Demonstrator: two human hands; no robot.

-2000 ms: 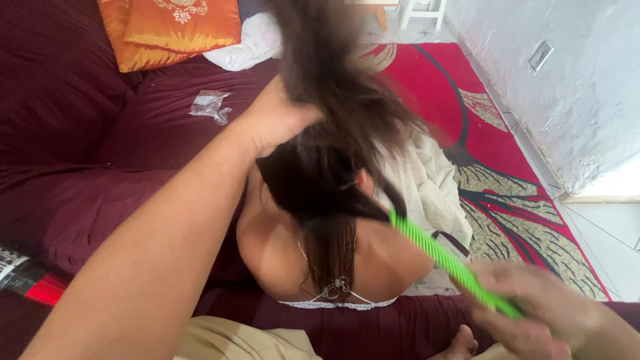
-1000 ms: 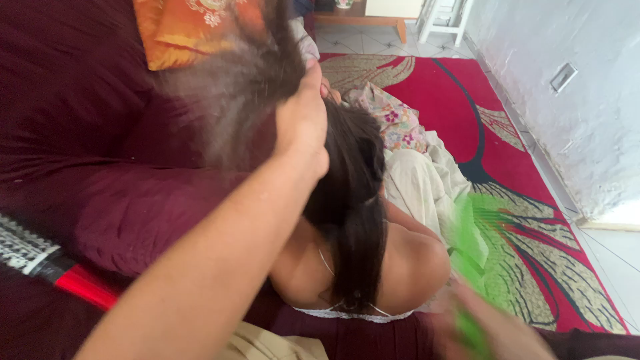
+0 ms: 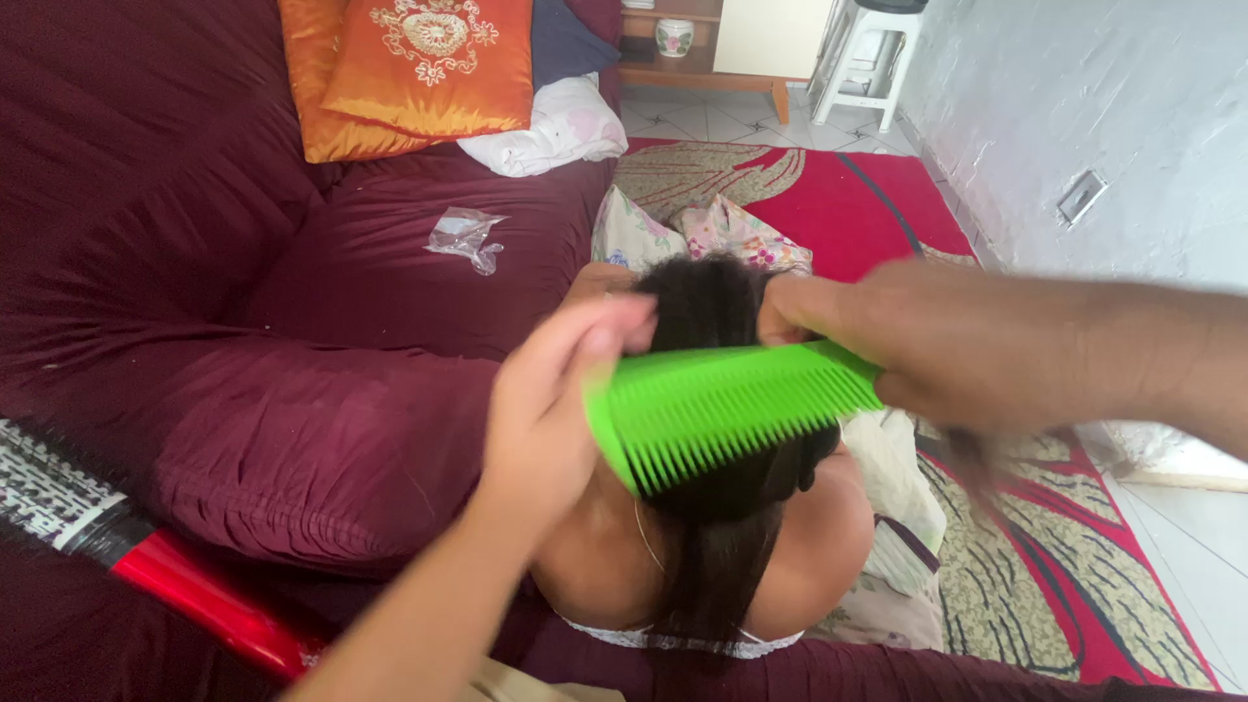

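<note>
A person with long dark hair (image 3: 717, 556) sits facing away, below and between my hands. My right hand (image 3: 936, 341) grips a bright green plastic comb (image 3: 731, 400) at its right end, and a blurred lock of hair hangs beneath that hand. The comb lies across the view in front of the person's head, teeth downward. My left hand (image 3: 561, 400) is beside the comb's left end, at the left of the head, its fingers bent and blurred; whether it holds any hair or touches the comb is unclear.
A round hairbrush with a red handle (image 3: 210, 595) lies at the lower left on the maroon sofa (image 3: 390, 439). Orange cushions (image 3: 429, 68), a white cloth (image 3: 551, 127) and a clear plastic bag (image 3: 466, 237) rest farther back. Right are a red patterned rug (image 3: 877, 214) and a wall (image 3: 1102, 117).
The raised hair is no longer held up in my left hand, which is now lower, beside the head. My right hand has brought the comb from the lower right to in front of the head.
</note>
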